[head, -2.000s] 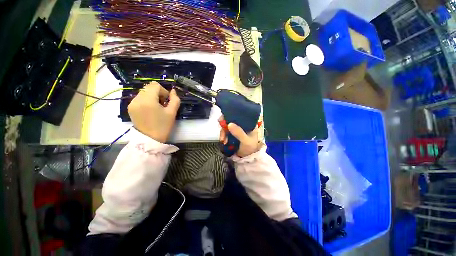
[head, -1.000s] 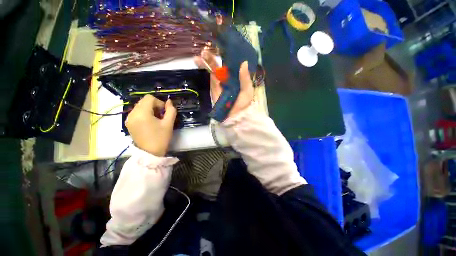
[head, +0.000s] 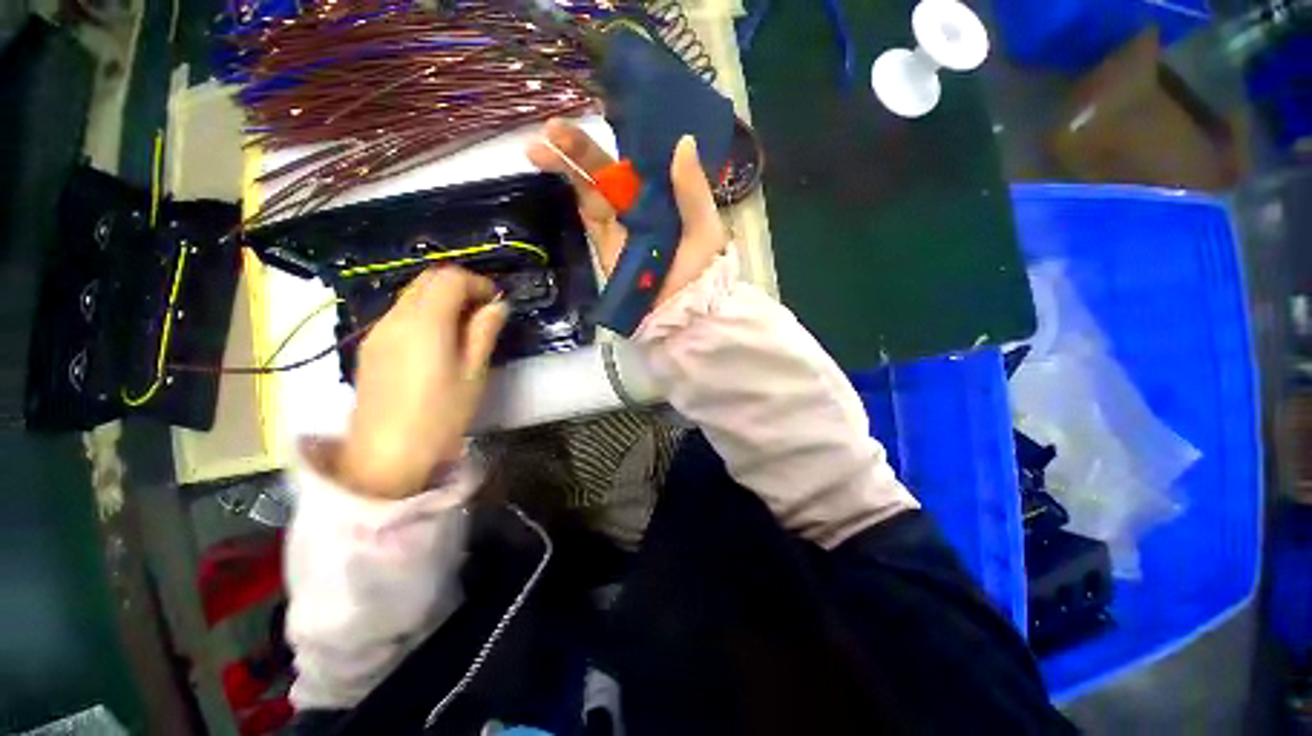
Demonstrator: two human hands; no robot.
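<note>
A black socket housing (head: 410,216) lies open side up on the white sheet, with a yellow-green wire (head: 432,259) across it. My left hand (head: 417,374) is blurred over the housing's near left part, its thumb and fingers close together; whether it pinches a wire cannot be seen. My right hand (head: 698,230) holds the dark blue soldering gun (head: 659,122) with its orange-red trigger, upright at the housing's right end; its tip is not clear. Brown wires (head: 417,79) lie fanned beyond the housing.
A second black housing (head: 123,309) lies at the left, dark and yellow wires running from it. The coiled iron stand (head: 741,158) is behind the gun. A white spool (head: 928,58) lies on the green mat (head: 892,245). A large blue crate (head: 1151,431) is at the right.
The gun's tip was over the housing; my right hand has since turned and raised the gun away. My left hand has lately shifted slightly towards me and blurred. The view has also shifted.
</note>
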